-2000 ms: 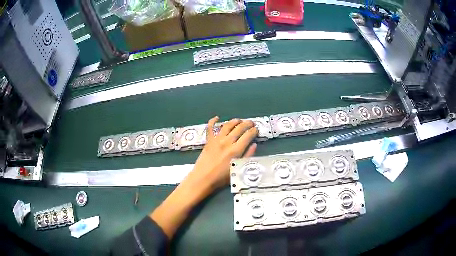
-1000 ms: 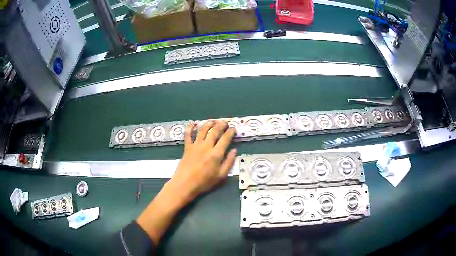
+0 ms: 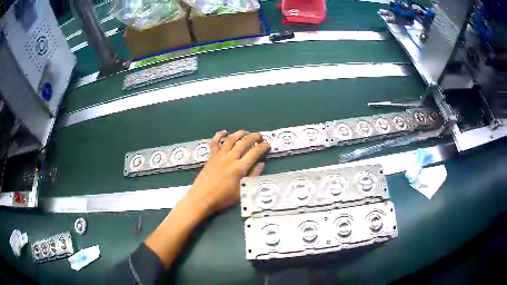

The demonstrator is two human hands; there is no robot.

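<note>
A row of four-ring fixture plates (image 3: 180, 157) lies end to end on the green surface, its right end entering the right machine. My left hand (image 3: 233, 158) is bare and palm down across the row near the joint between its first two plates from the left. The fingers curl over the top and far edge, with the thumb by the near edge; the fingers hide some rings. Two thick side-by-side stacks of similar plates, a rear one (image 3: 318, 192) and a front one (image 3: 327, 231), stand near me, right of the hand. My right hand is not in view.
Machines stand left (image 3: 41, 44) and right (image 3: 489, 136). A separate plate (image 3: 161, 73) lies in the far lane, near boxes (image 3: 225, 25) and a red tray (image 3: 303, 11). Pale rails (image 3: 117, 201) cross the surface. A small plate (image 3: 53, 247), ring (image 3: 80, 225) and wipes (image 3: 431, 181) lie nearby.
The row has slid right towards the right machine. My left hand sits further left along the row than two seconds ago. The far plate moved left; another beyond it has left view. The camera view shifted.
</note>
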